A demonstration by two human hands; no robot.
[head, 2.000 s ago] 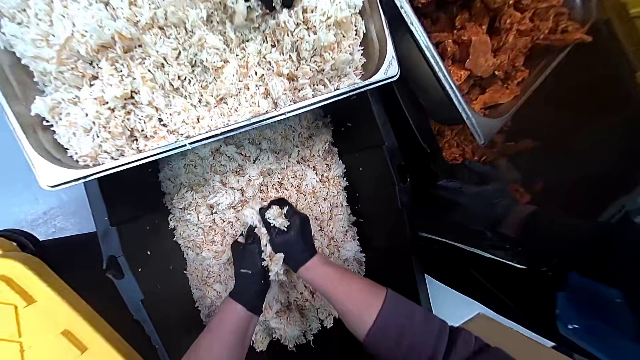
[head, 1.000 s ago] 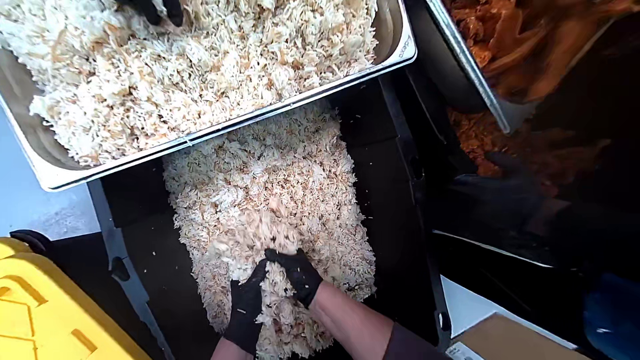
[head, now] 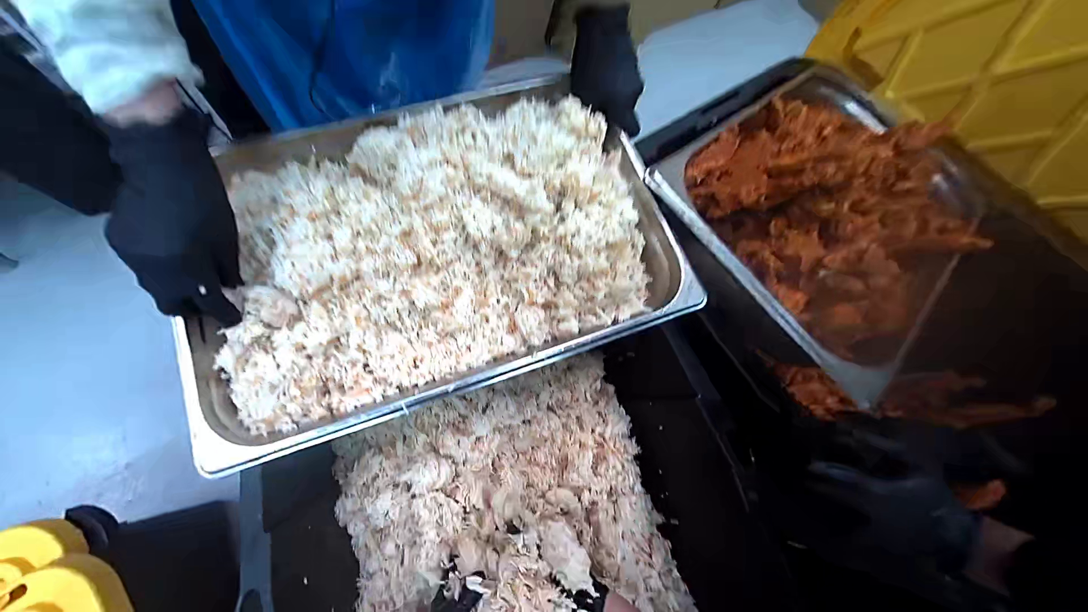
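A mass of cooked rice mixed with shreds (head: 510,459) fills the middle of a black container (head: 680,501). At the bottom edge of the view, my left hand (head: 457,591), black-gloved, is sunk in the rice and mostly hidden. Beside it, my right hand (head: 591,591), also gloved, lies partly under a pale clump (head: 561,552) of the rice mix. Food covers the fingers of both. Above them, a steel pan (head: 442,399) heaped with the same kind of rice overlaps the far part of the container.
Another person's gloved hands (head: 174,212) are at the rice pan's left and right sides. A steel pan of reddish-brown meat pieces (head: 824,212) stands at the right, with another person's blurred gloved hand (head: 901,510) below it. Yellow plastic (head: 994,93) shows at upper right and lower left.
The view has shifted far forward, leaving my hands at its bottom edge. Another person's hands now show at both sides of the rice pan; before, only dark fingertips showed at its top.
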